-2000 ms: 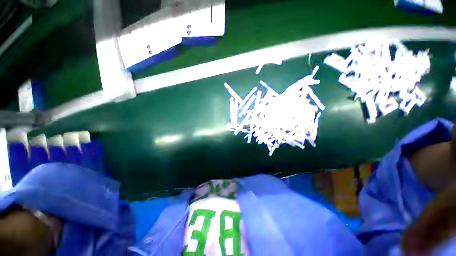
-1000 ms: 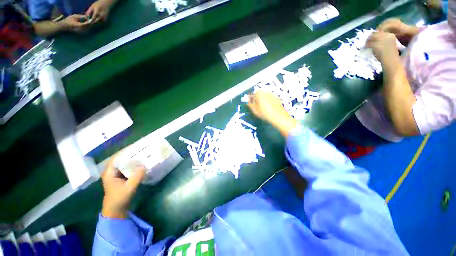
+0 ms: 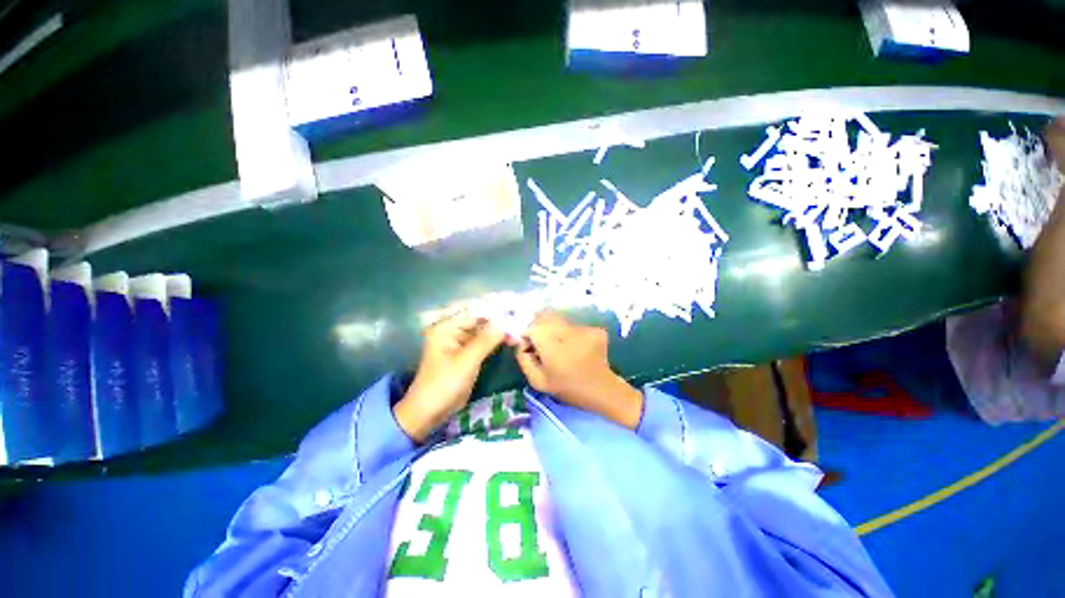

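Observation:
My left hand [image 3: 453, 360] and my right hand [image 3: 566, 356] meet in front of my chest. Their fingertips pinch a small white strip [image 3: 510, 313] between them; its exact shape is blurred. A white retail carton [image 3: 456, 206] lies flat just beyond my hands, its far edge by the edge rail. A heap of small white strips [image 3: 648, 259] lies right of the carton, and a second heap [image 3: 835, 181] lies further right.
White-and-blue cartons lie on the belt [image 3: 491, 99] beyond the edge rail [image 3: 677, 123]. A divider bar [image 3: 266, 105] crosses it at left. Blue cartons [image 3: 111, 362] lean in a row at far left. Another person's arm [image 3: 1049, 263] and a strip heap [image 3: 1014, 185] are at far right.
My right hand has come back from the further strip heap to my chest. My left hand has let go of the carton and joined it. The view has turned.

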